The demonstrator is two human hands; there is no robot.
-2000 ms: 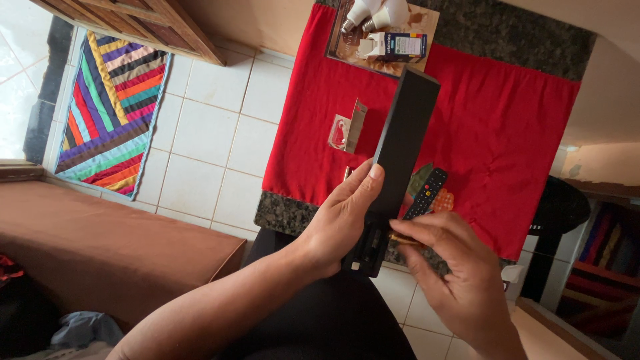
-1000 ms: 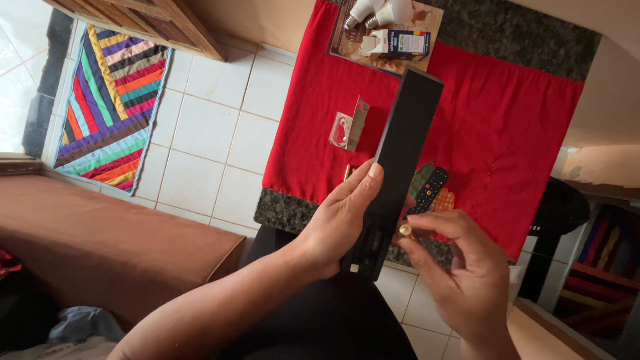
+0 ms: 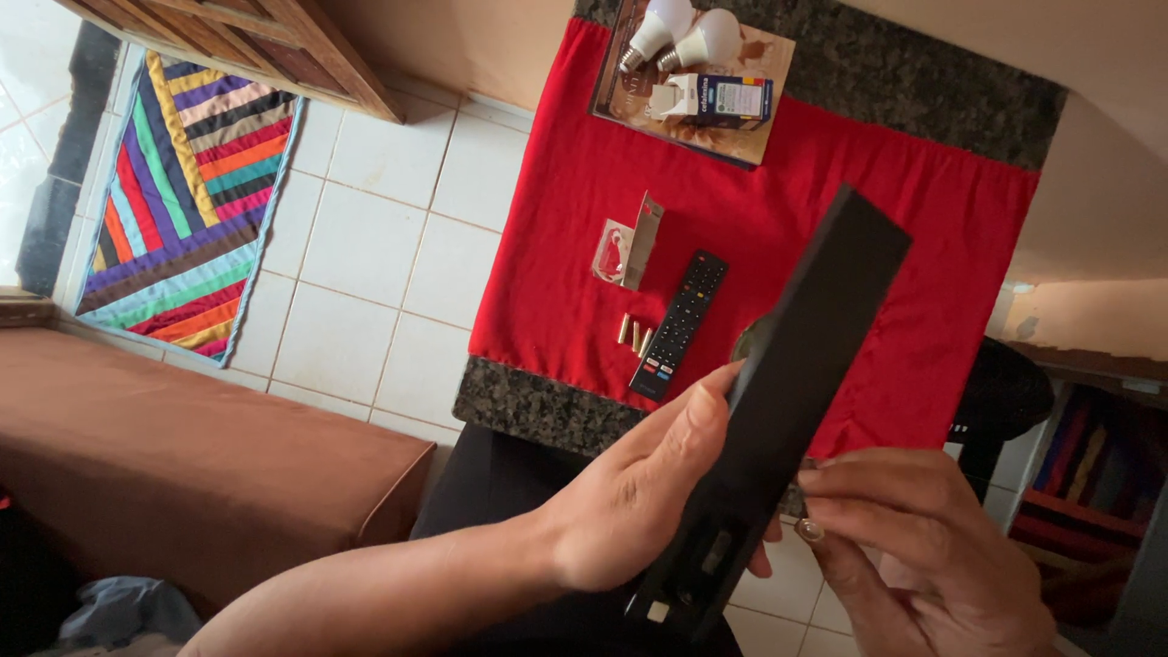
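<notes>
My left hand [image 3: 652, 484] grips a long black rectangular device [image 3: 794, 356] that is tilted over the table's near edge, with an opened recess at its lower end. Just right of the device, my right hand [image 3: 922, 538] pinches a small battery [image 3: 808, 529] by thumb and fingers, its round metal end facing up. On the red cloth [image 3: 538, 265] lie a black remote control [image 3: 680, 324] and several small batteries [image 3: 636, 336] beside it. Above them stands an opened card-and-plastic blister pack [image 3: 630, 246].
Two light bulbs [image 3: 707, 41] and an opened medicine box [image 3: 716, 99] rest on a book [image 3: 766, 151] at the granite table's [image 3: 922, 82] far side. A brown padded seat [image 3: 201, 438] is at left, a striped mat [image 3: 196, 210] on the tiled floor, a black chair [image 3: 1008, 392] at right.
The black device has moved right relative to the table, and the remote control now shows fully to its left. My right hand keeps the battery beside the device. The view has shifted.
</notes>
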